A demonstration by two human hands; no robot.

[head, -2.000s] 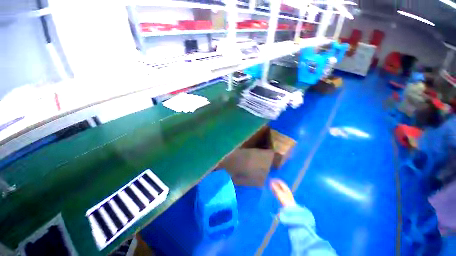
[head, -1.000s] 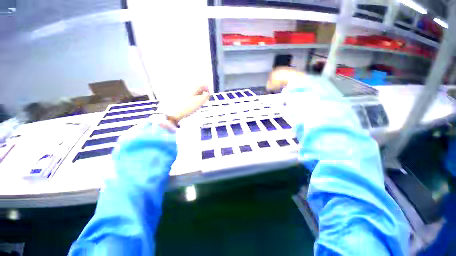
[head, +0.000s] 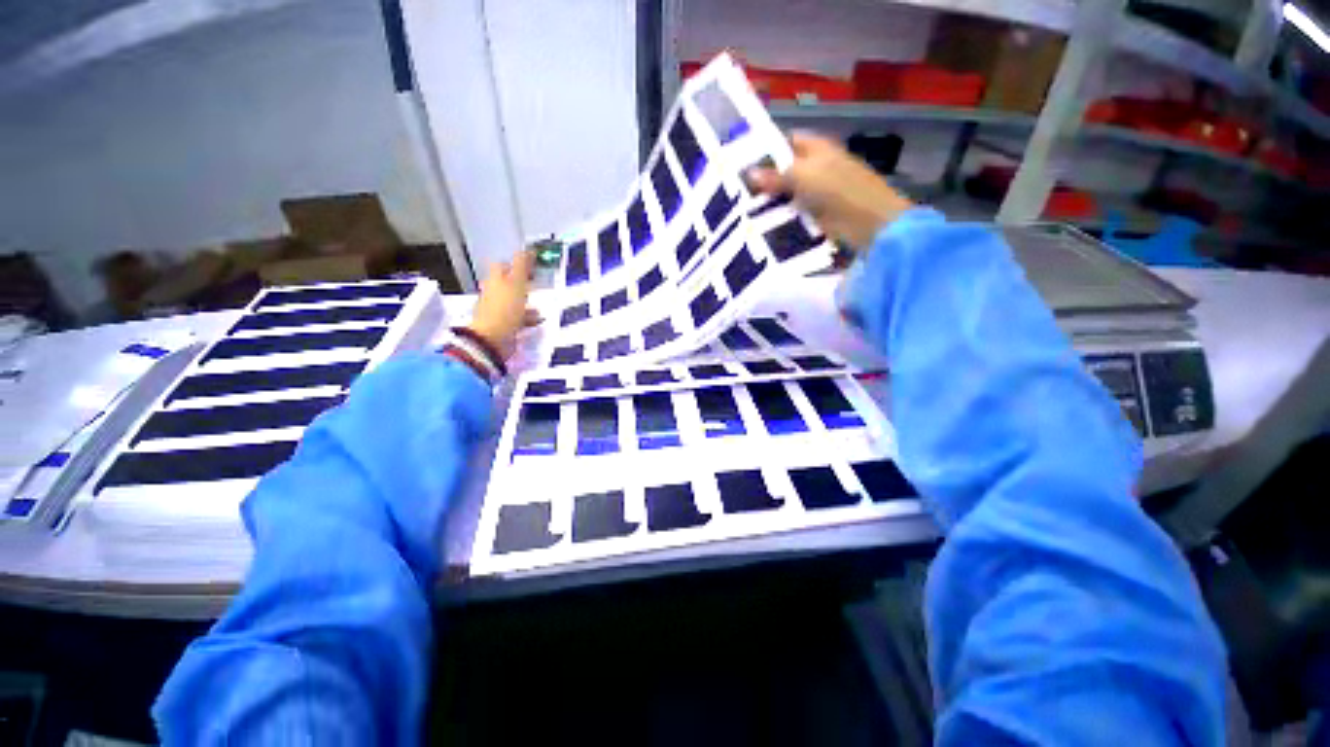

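A white small-piece die-cut sheet (head: 642, 241) with rows of notched black pieces is lifted and curved, its right side raised. My right hand (head: 831, 187) grips its right edge, slightly blurred. My left hand (head: 503, 299) is at its left edge, near a small green mark; whether the fingers grip the sheet is hard to tell. Below it, more of the same sheets (head: 671, 521) lie on the white shelf. A stack of die-cut sheets with long black strips (head: 248, 387) lies left of my left hand.
A digital bench scale (head: 1091, 277) with a dark keypad stands at the right. White sheets with blue marks (head: 73, 438) lie at the far left. Brown cardboard boxes (head: 339, 234) are behind the shelf. Red trays (head: 916, 85) sit on racks at the back. A white upright (head: 1072, 124) stands at right.
My right hand has taken hold of a small-piece sheet and raised its right side. The sheets lay flat one second ago; two seconds ago the view showed the green bench and aisle.
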